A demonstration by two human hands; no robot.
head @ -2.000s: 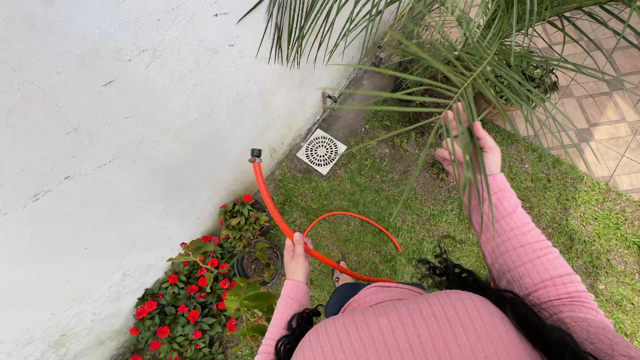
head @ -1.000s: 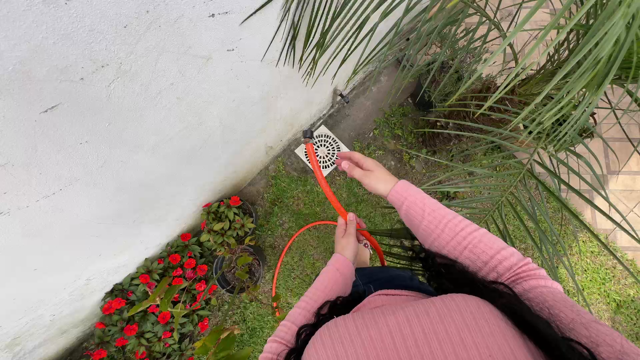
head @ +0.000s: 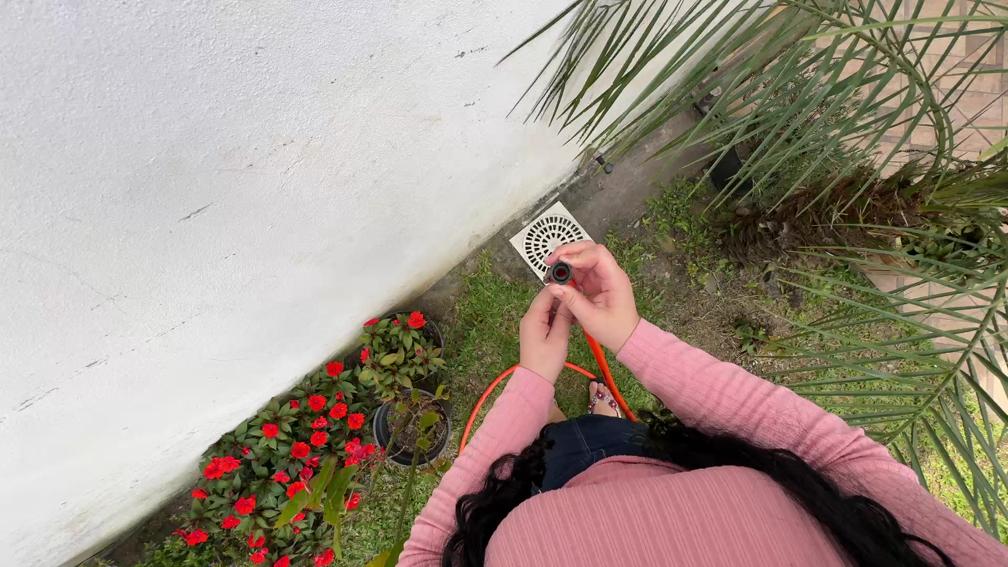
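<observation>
An orange garden hose (head: 600, 364) rises from the grass to my two hands, with a black hose connector (head: 561, 273) on its end, its round opening facing up. My right hand (head: 598, 295) grips the connector between thumb and fingers. Just below and to the left, my left hand (head: 544, 335) closes on the hose end under the connector; its fingertips are partly hidden. Behind the hands a white square drain grate (head: 553, 233) lies at the foot of the wall. Beyond it, a small dark tap (head: 604, 164) sticks out low on the wall.
A white wall (head: 260, 189) fills the left. Red-flowering plants (head: 299, 450) and a black plant pot (head: 383, 429) stand at lower left. Palm fronds (head: 937, 354) hang across the right over grass and paving. A sandalled foot (head: 603, 399) stands on the grass.
My right hand, earlier among the palm fronds and then free beside the hose, now holds the connector. My left hand has moved up the hose to its end. The connector's opening now faces the camera.
</observation>
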